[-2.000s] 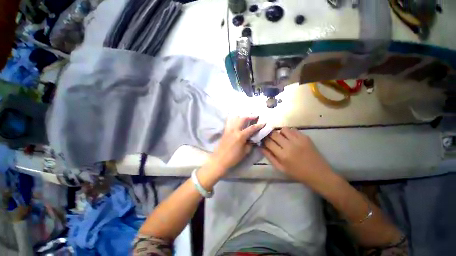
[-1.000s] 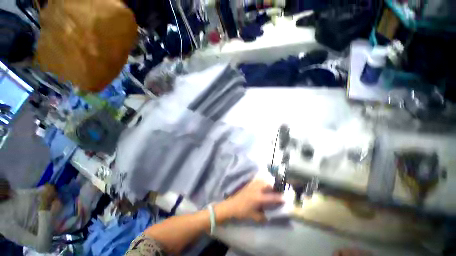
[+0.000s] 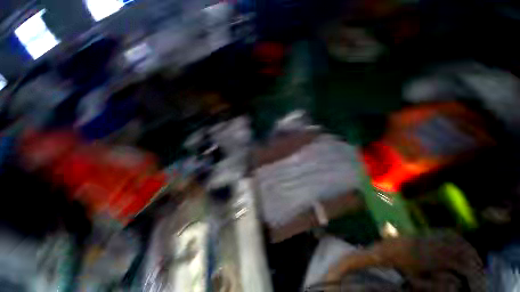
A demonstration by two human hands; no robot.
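Note:
The view is strongly blurred and has swung away from the sewing machine. A pile of light grey cloth [image 3: 311, 174] lies near the middle, with brown surfaces at its upper and lower edges. A pale narrow strip, like a table edge [image 3: 251, 239], runs down to its left. Neither my left hand nor my right hand can be made out. A brownish curved shape [image 3: 407, 259] fills the lower right; I cannot tell what it is.
Orange-red crate-like shapes stand at the left [image 3: 114, 177] and right [image 3: 439, 134]. Green floor [image 3: 336, 91] shows behind the grey pile. A yellow-green object [image 3: 459, 205] is at the right. Mixed dark and blue heaps lie at the upper left.
The view has swung away from the machine and the grey panel. My left hand, earlier on the cloth by the needle, and my right hand no longer show.

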